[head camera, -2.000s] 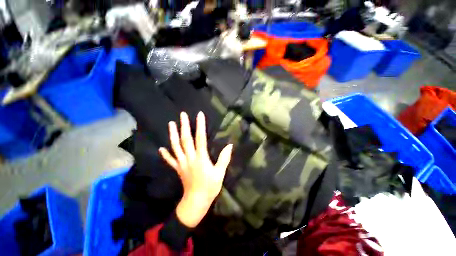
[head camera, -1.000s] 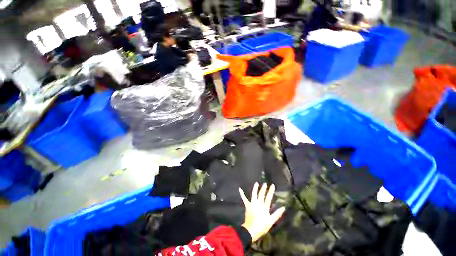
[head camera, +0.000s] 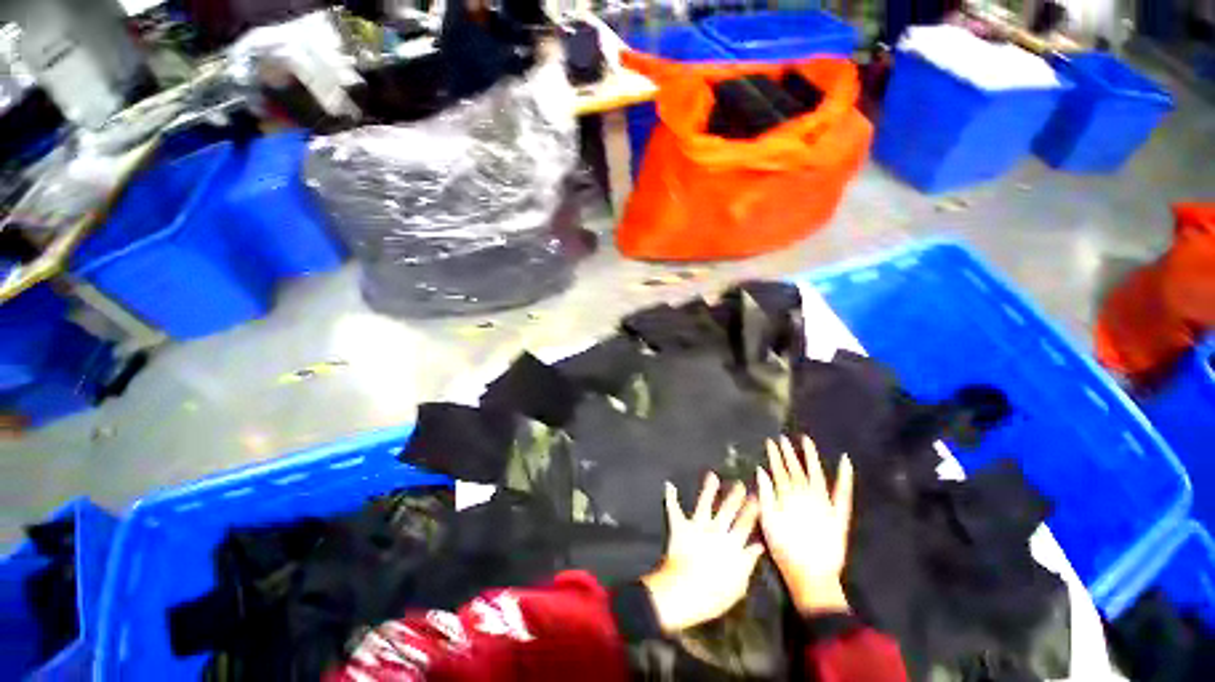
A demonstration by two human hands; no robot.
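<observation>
A heap of garment panels (head camera: pixel 666 426), black with some green-brown camouflage, lies spread in front of me between two blue bins. My left hand (head camera: pixel 704 557) lies flat on the heap, palm down, fingers spread and holding nothing. My right hand (head camera: pixel 808 517) lies flat close beside it, fingers apart, also holding nothing. White edges of a surface show under the heap at the right. What lies under the hands is hidden.
A blue tote bin (head camera: pixel 267 469) with dark pieces is at left; another blue bin (head camera: pixel 1053 400) is at right. Beyond stand a shiny clear plastic bag (head camera: pixel 446 200), an orange sack (head camera: pixel 746 200) with black contents and more blue bins. Another orange sack (head camera: pixel 1153 313) is at far right.
The raised camouflage and black panels now lie flat on the heap. My left hand has moved right and down onto them. My right hand has come into view beside it.
</observation>
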